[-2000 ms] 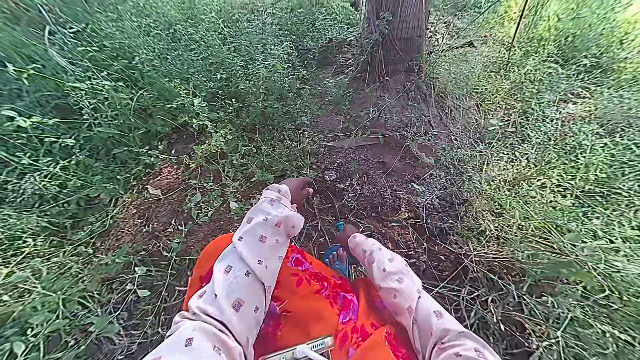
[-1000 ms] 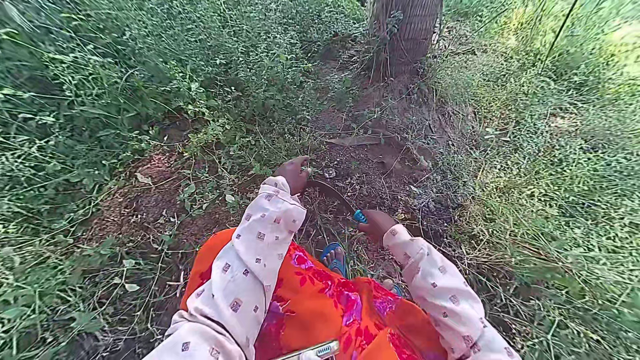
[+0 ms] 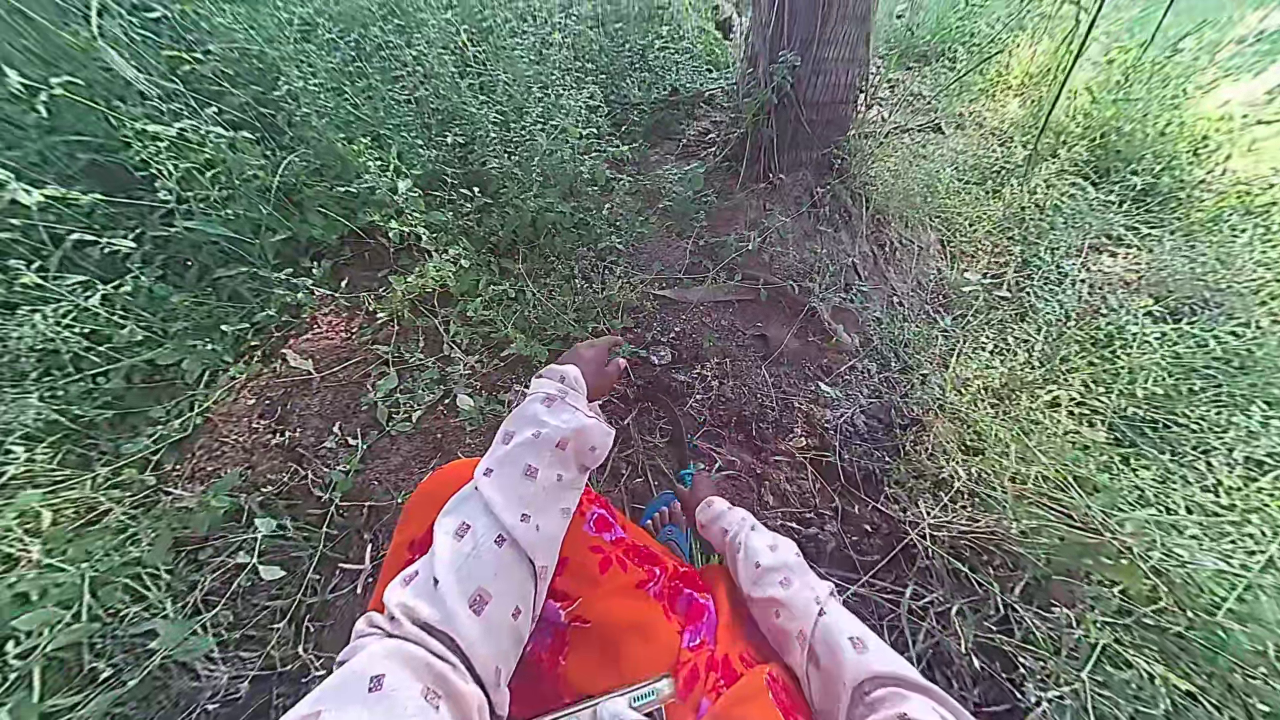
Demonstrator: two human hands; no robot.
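Observation:
My right hand (image 3: 700, 490) is closed around the blue-wrapped handle of a sickle (image 3: 686, 476), low in front of my knees. The sickle's dark curved blade runs up from the handle toward my left hand and is hard to make out against the soil. My left hand (image 3: 598, 366) is above and left of the handle, fingers curled at small green weeds (image 3: 630, 350); whether it grips a stem is not clear. A blue sandal (image 3: 672, 528) on my foot shows just below the handle.
A tree trunk (image 3: 808, 85) stands ahead. Dense green weeds (image 3: 480, 150) grow on the left and tall grass (image 3: 1100, 370) on the right. Bare reddish soil (image 3: 290, 420) lies at the left, and a dry leaf (image 3: 708, 293) rests on the ground ahead. A pale device (image 3: 610, 700) lies on my orange floral garment.
Since one second ago, my right hand has moved back left and down with the sickle, nearer the sandal. The blade stood out more clearly between my hands then.

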